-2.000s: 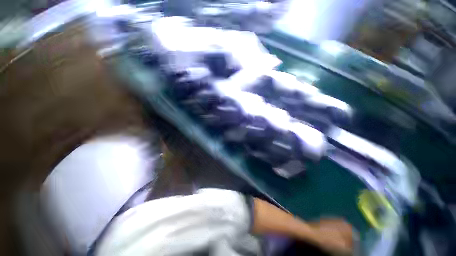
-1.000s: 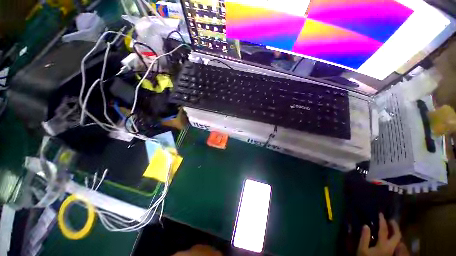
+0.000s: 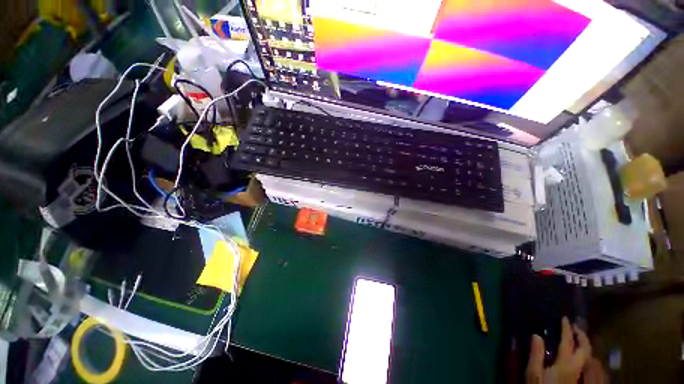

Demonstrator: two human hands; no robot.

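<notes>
My right hand rests on a small dark computer mouse on the black mouse pad at the lower right. My left hand is out of the picture. A smartphone with a glowing white screen lies flat on the green mat, its lower end at the picture's bottom edge. The monitor shows pink, orange and blue wallpaper with white windows and icons. The black keyboard lies on long white boxes below the monitor.
A pale vented metal box stands right of the keyboard. A thin yellow stick lies right of the phone. White cables, yellow sticky notes, a small orange block and a yellow tape roll lie to the left.
The blurred view of dark-fronted white objects has given way to the computer station. Since one second ago, the view has shifted slightly; skin at the bottom centre has left the picture. The right hand remains at the mouse.
</notes>
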